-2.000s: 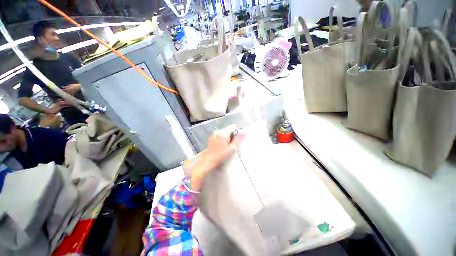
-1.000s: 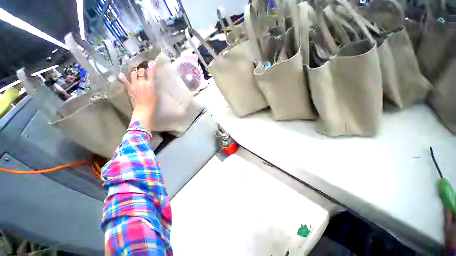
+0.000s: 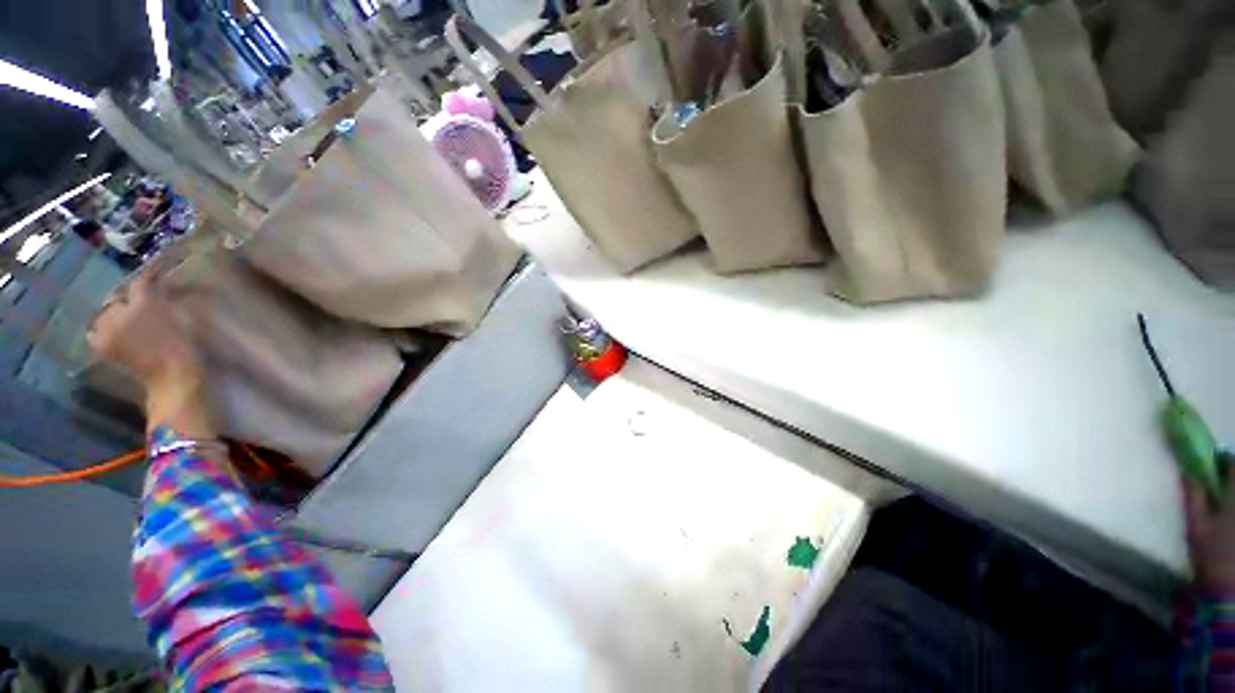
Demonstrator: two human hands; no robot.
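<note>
My left hand (image 3: 152, 345), blurred, is at the upper edge of a beige-grey tote bag (image 3: 278, 355) on the grey cabinet at the left. Its fingers are on the bag's rim; the exact grip is blurred. A second tote bag (image 3: 393, 224) stands tilted beside it, its handles up. My right hand (image 3: 1209, 521) is at the right picture edge, partly cut off. It holds the green-handled tool (image 3: 1192, 440), whose thin dark tip points up over the white table.
Several tote bags (image 3: 907, 176) stand on the long white table (image 3: 1002, 393). A red canister (image 3: 596, 355) stands at the corner of the white board (image 3: 582, 528). A pink fan (image 3: 471, 160) is behind it. An orange cord (image 3: 75, 477) runs by the grey cabinet (image 3: 434, 427). My dark-clothed lap (image 3: 948, 609) is below.
My left hand has moved left, from the bag beside the fan to the other bag on the cabinet. Earlier it was over a bag on the white board. The green tool remains at the right.
</note>
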